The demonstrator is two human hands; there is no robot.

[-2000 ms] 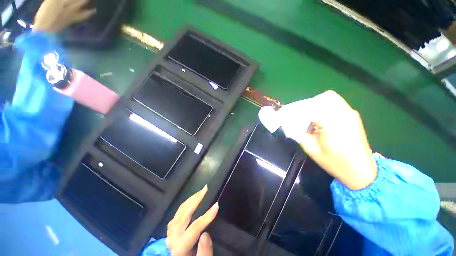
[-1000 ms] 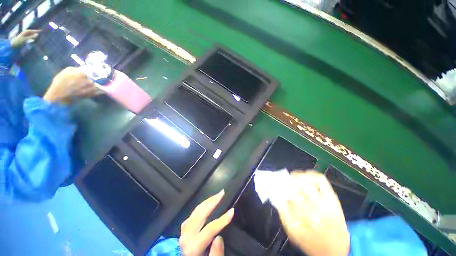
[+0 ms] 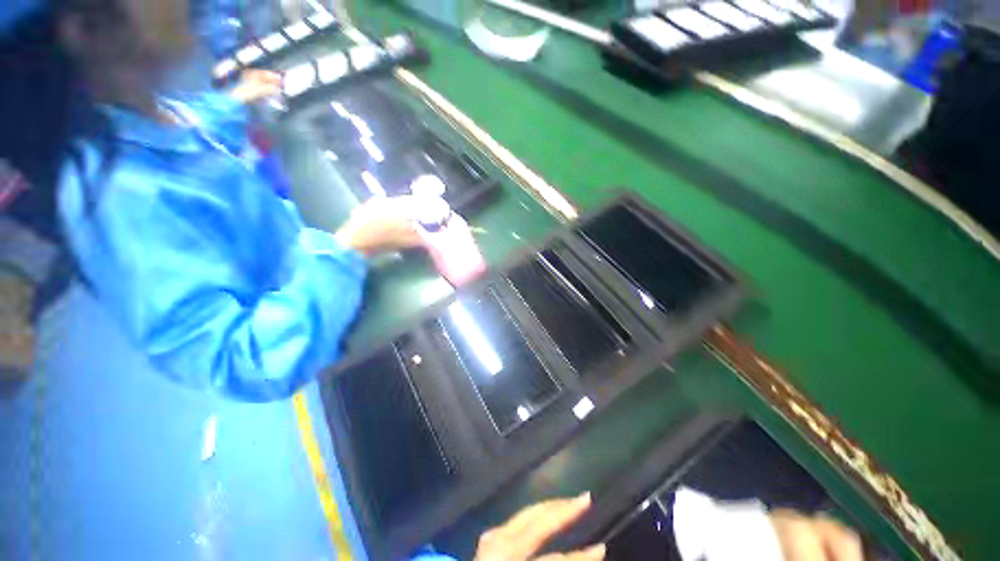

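My right hand (image 3: 814, 539) is at the bottom right, partly cut off by the frame's edge. It holds a bunched white wipe (image 3: 718, 526) against a glossy black smartphone (image 3: 751, 466) in the near tray. My left hand (image 3: 537, 533) is at the bottom edge, fingers apart and empty, at the near tray's left side; its lower part is cut off. A second black foam tray (image 3: 439, 499) lies further left with several phones, screens up, in its slots. One phone (image 3: 499, 356) there reflects a bright lamp streak. A small white tag (image 3: 583, 408) is on that tray's rim.
A person in a blue smock (image 3: 208, 263) stands at the left, a hand by a pink bottle (image 3: 455, 252). A green conveyor belt (image 3: 811, 329) with a chipped edge (image 3: 833, 438) runs behind the trays. A stacked tray with white items (image 3: 713, 27) is beyond. Blue floor (image 3: 143, 471) shows left.
The view has swung up and left, so both hands and the near tray sit lower in the picture. The wipe is still in my right hand. More of the neighbouring person shows.
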